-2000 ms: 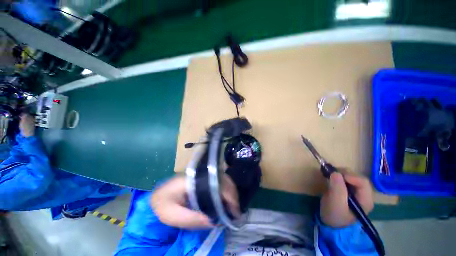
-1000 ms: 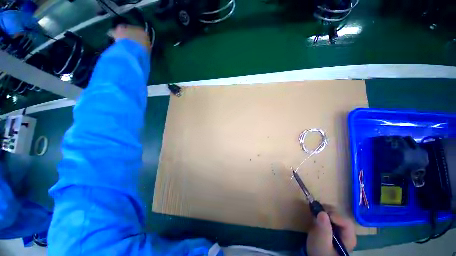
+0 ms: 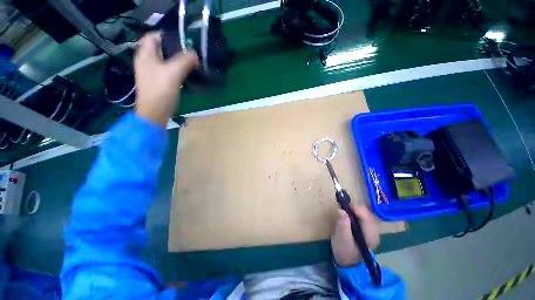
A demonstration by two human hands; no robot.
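Observation:
My left hand (image 3: 157,73) is stretched out over the green strip at the upper left. Its fingers are on a black headset (image 3: 208,50) with two silvery bands, partly cut off by the top edge. Both are blurred, and the fingers behind the headset are hidden. My right hand (image 3: 355,234) holds the black soldering iron (image 3: 347,205) like a pen above the cardboard. The iron's tip points up, at the lower edge of the silvery solder wire coil (image 3: 325,149).
A brown cardboard sheet (image 3: 234,176) lies on the green bench. A blue tray (image 3: 362,158) at right holds a dark iron stand (image 3: 405,147), a yellow sponge (image 3: 409,187), thin wires and a black box (image 3: 475,155). More headsets (image 3: 299,23) lie beyond the white rail (image 3: 264,98).
The headset held over the cardboard two seconds ago is gone from there. My left hand reached to the strip and is now on a headset. The right hand still holds the iron.

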